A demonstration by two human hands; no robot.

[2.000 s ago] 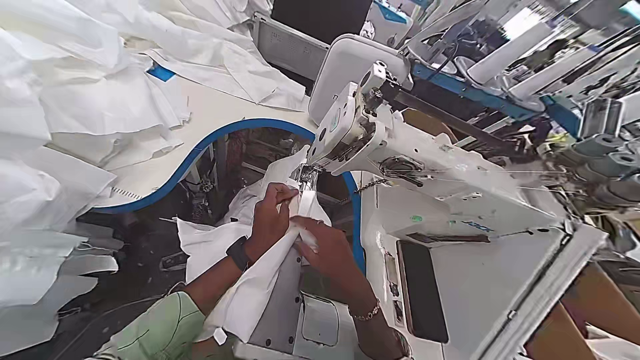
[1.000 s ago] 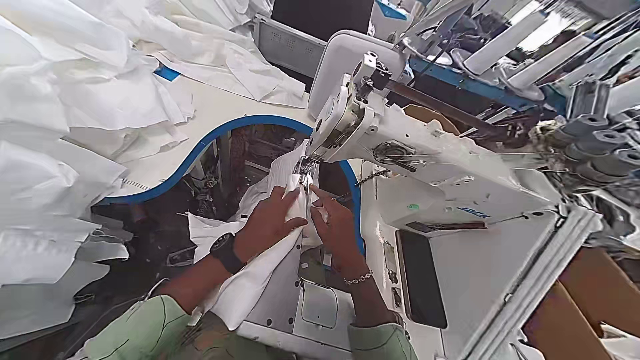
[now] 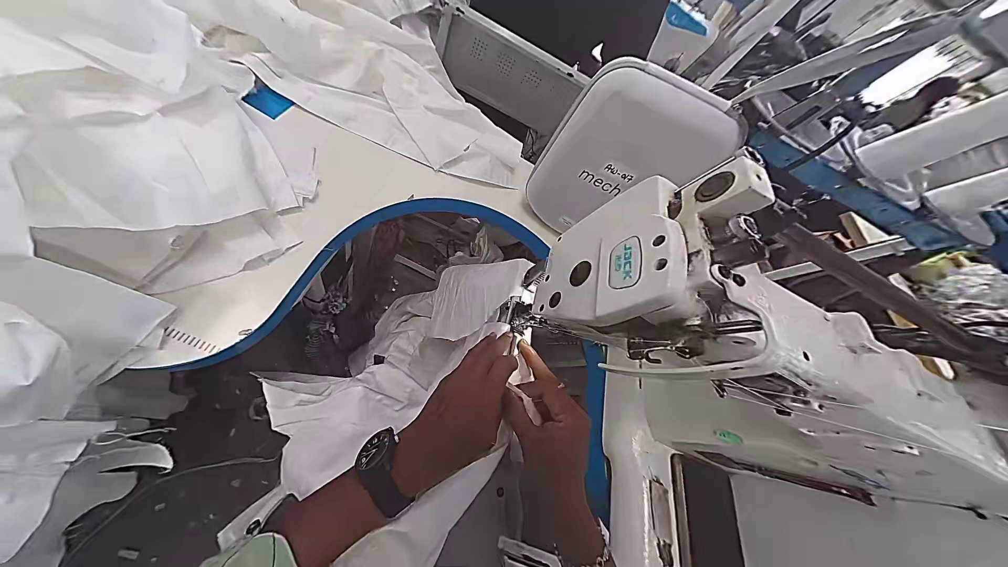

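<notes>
White fabric [image 3: 346,409] runs up to the needle area of a Jack industrial sewing machine [image 3: 614,260] and drapes below its narrow arm. My left hand [image 3: 457,409], with a black watch on the wrist, pinches the fabric edge just in front of the presser foot [image 3: 520,311]. Close beside it on the right, my right hand [image 3: 551,425] grips a fold of the same fabric between thumb and fingers, its index finger reaching toward the foot. A bracelet is on that wrist. The needle tip is too small to make out.
Piles of white fabric pieces [image 3: 142,134] cover the left of the pale tabletop [image 3: 354,173], whose curved cutout has a blue edge. A grey-white padded panel [image 3: 638,126] stands behind the machine head. Thread cones and blue rails [image 3: 858,197] are at the upper right.
The right hand, flatter beside the foot one second ago, now has its fingers bent around a fabric fold. More fabric lies behind and left of the foot. The view has come closer to the machine.
</notes>
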